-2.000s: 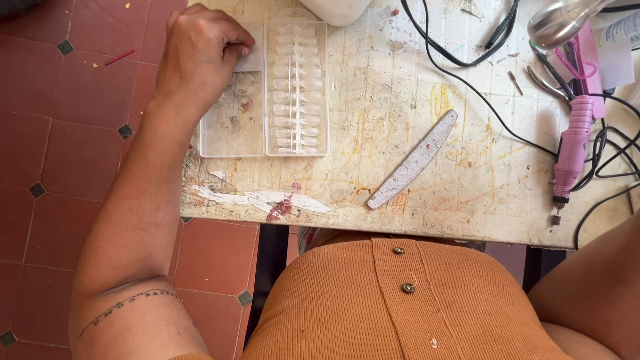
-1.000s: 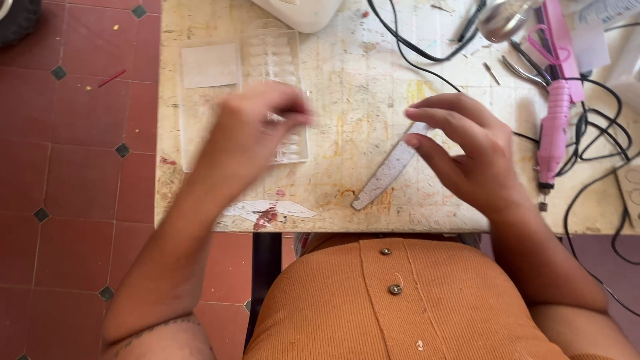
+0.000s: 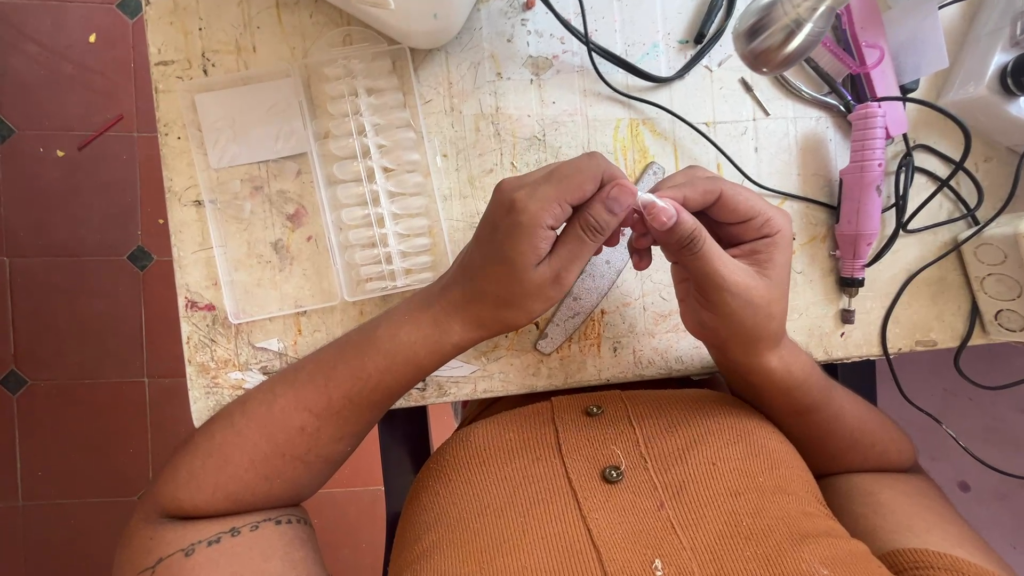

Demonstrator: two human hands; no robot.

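My left hand (image 3: 552,232) and my right hand (image 3: 716,240) meet above the worn table. Between their fingertips is a small clear false nail tip (image 3: 646,200), pinched by my left thumb and fingers and lying close against my right thumbnail. Part of it is hidden by the fingers. Beneath both hands lies a grey nail file (image 3: 588,296), slanted on the table. To the left, an open clear plastic case (image 3: 268,312) holds rows of false nail tips (image 3: 406,205) in its right half. A white paper card (image 3: 250,122) rests in the other half.
A pink electric nail drill (image 3: 864,172) lies at the right among black cables (image 3: 904,280). Metal nippers (image 3: 812,94) and a small drill bit (image 3: 754,96) are near it. A white container (image 3: 420,20) stands at the back. Paper scraps (image 3: 456,369) lie along the front edge.
My left hand has left the case and come over to the right. My right hand, out of view two seconds ago, has come in. Both now meet at the fingertips above the file.
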